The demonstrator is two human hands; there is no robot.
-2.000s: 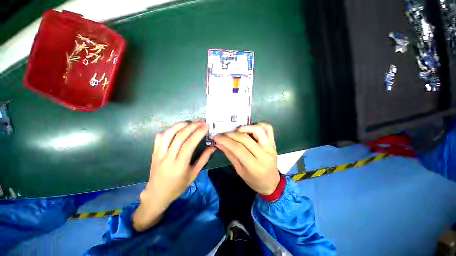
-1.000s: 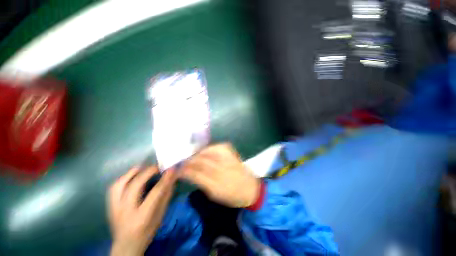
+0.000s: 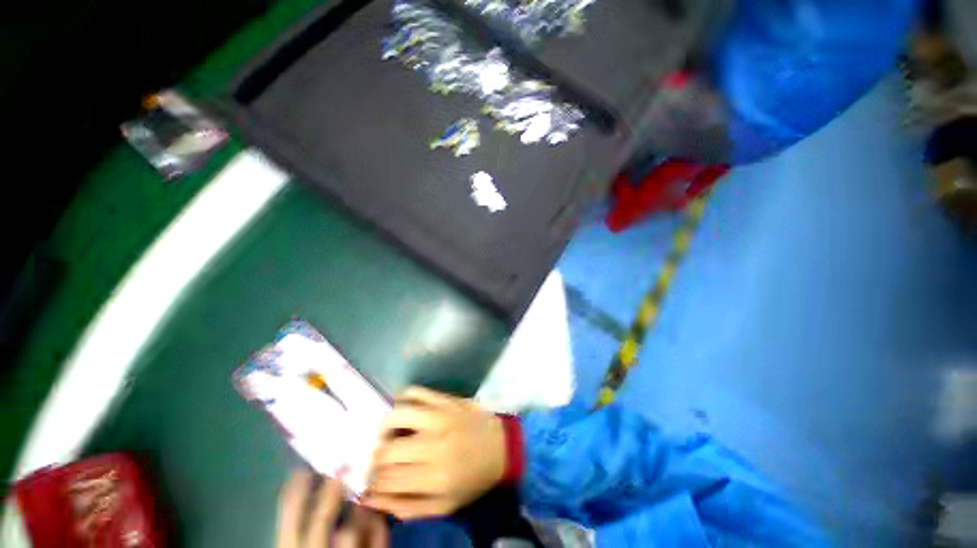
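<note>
The phone body (image 3: 321, 401) lies on the green bench top, pale inside, with an orange connector patch near its upper part. My right hand (image 3: 439, 452) is at its lower right edge, fingers bent onto that end, red wristband at the wrist. My left hand (image 3: 327, 519) is blurred and cut off by the bottom edge, its fingertips at the phone body's lower end. What lies under the fingers is hidden, and I cannot tell whether the left fingers grip it.
The black divided tray (image 3: 354, 139) holds heaps of small silvery boards. The red parts bin (image 3: 94, 503) is at the lower left. Another phone body (image 3: 174, 134) lies on the green belt beyond the white rail (image 3: 161, 289). A person's blue sleeve (image 3: 814, 70) is at the upper right.
The view has swung right, so the tray now shows at top centre and the red bin at lower left. The phone body appears tilted and lower. Both hands remain at its near end.
</note>
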